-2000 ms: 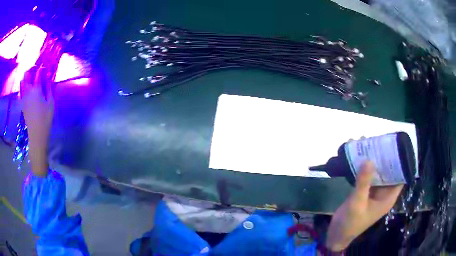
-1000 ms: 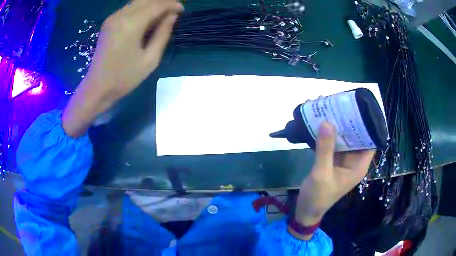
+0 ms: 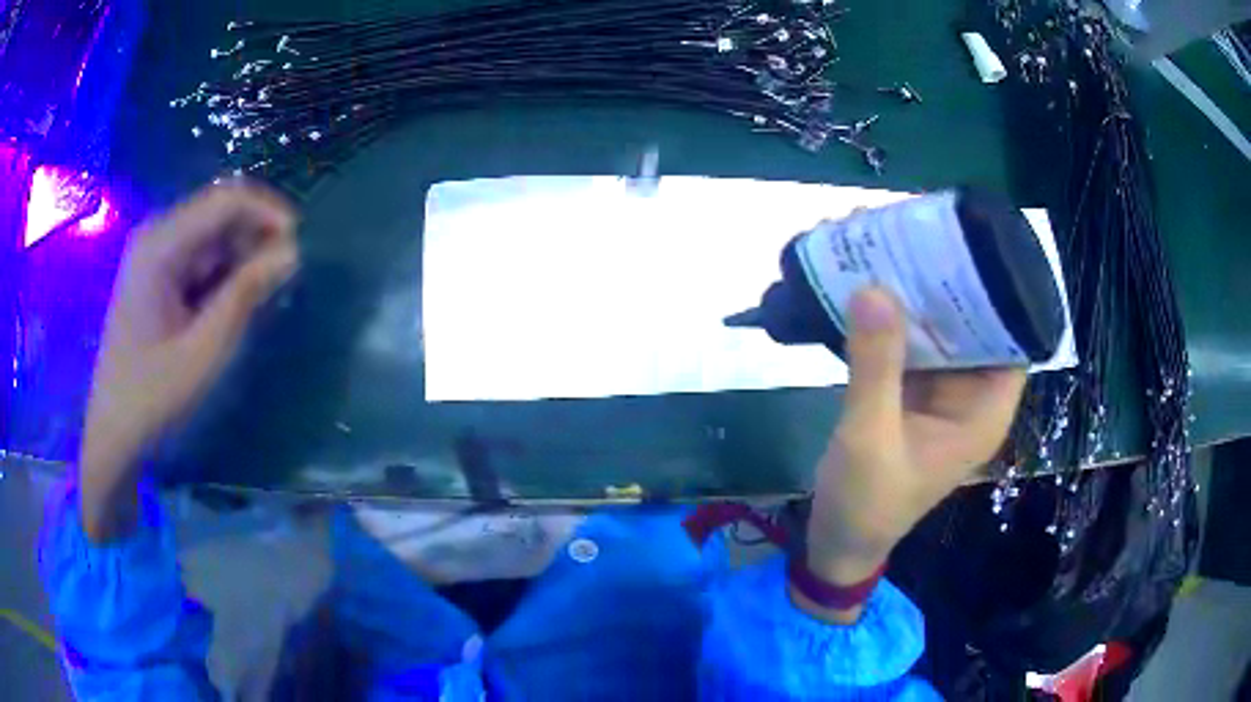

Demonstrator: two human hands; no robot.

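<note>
My right hand is closed around a black glue bottle with a white-lilac label. It holds the bottle tilted over the right part of the white sheet, its black nozzle pointing left. My left hand is blurred, with curled fingers, left of the sheet. Whether it holds a thin cable cannot be told. A small blurred pale piece shows at the sheet's top edge. A bundle of black cables with pale tips lies behind the sheet.
A hanging cable bundle runs over the bench's right front edge. A small white cap lies at the upper right. The UV lamp glow is at the far left. The dark green mat covers the bench.
My left hand has moved from the lamp to the cable bundle, then back left and nearer to me. The small pale piece now shows at the sheet's top edge. The bottle stays in my right hand.
</note>
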